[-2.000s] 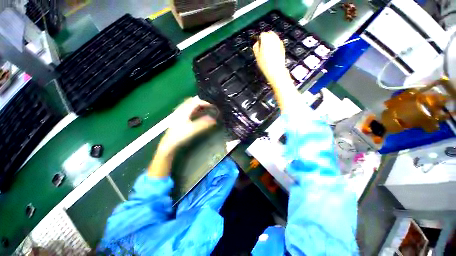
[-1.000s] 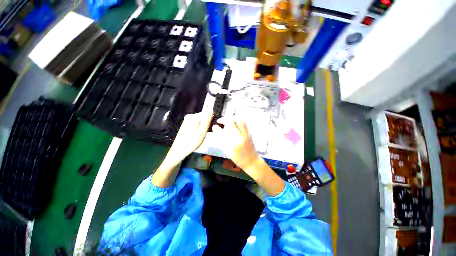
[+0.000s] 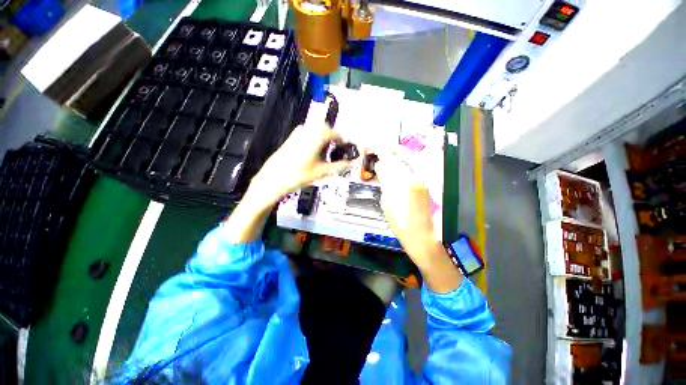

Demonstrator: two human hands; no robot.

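My left hand [image 3: 305, 156] holds a small black housing [image 3: 344, 153] between thumb and fingers above the white base plate [image 3: 293, 217]. My right hand [image 3: 402, 188] is just to its right, with its fingertips at the small orange-and-black nest [image 3: 369, 165]; whether it grips the nest is unclear. The silvery fixture block [image 3: 364, 197] lies below, between the hands, partly covered by the right hand. The gold press head [image 3: 319, 37] hangs above and behind the hands. A black bar [image 3: 307, 199] lies left of the fixture, partly hidden by my left forearm.
Stacked black blister trays [image 3: 188, 124] stand left of the press, with white and black parts in the rear pockets. Another tray stack [image 3: 41, 218] is farther left. Blue columns [image 3: 472, 77], a control panel [image 3: 519, 64] and a handheld device [image 3: 466, 255] are at right. Loose housings [image 3: 98, 268] lie on the green belt.
The hands came from the trays to the base plate, then moved further in over the fixture. The black housing now shows in the left fingers. The orange-and-black nest now appears at the right fingertips.
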